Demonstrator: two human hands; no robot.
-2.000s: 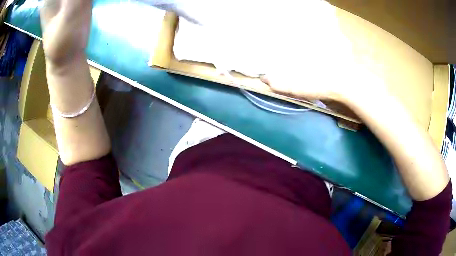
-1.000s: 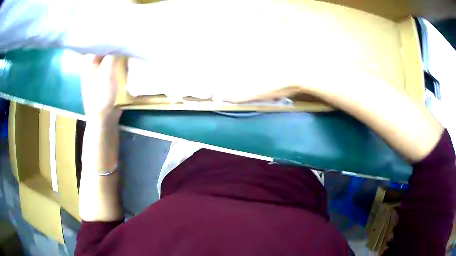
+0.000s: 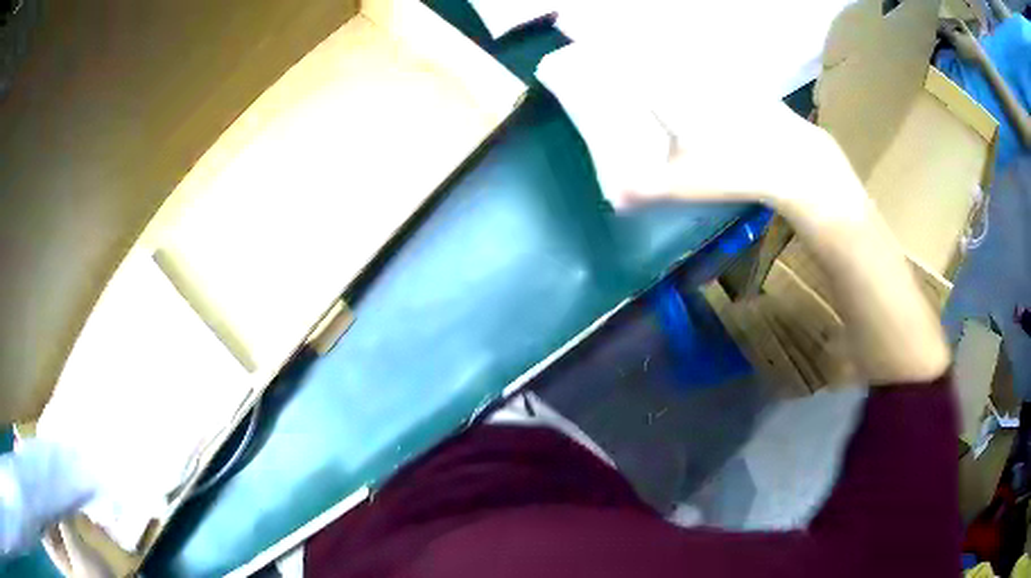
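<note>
A long brown carry box lies open on the green bench at left, its tall lid panel behind it. White material lies in its near-left part, overexposed. A pale handle strip and a small brown tab are at its front edge. My left hand is partly visible at the lower-left corner, by the box's end; its grip is unclear. My right hand is at the lower edge of bright white sheets, right of the box; glare hides whether it grips one.
The green bench has a pale front edge. Brown cartons stand below it at right, by blue objects. An open brown box stands further right. Another person in blue is at the upper right.
The view has swung right, so the box now sits at left. My right hand has left the box's front edge and moved to the white sheets. My left hand is now mostly out of view.
</note>
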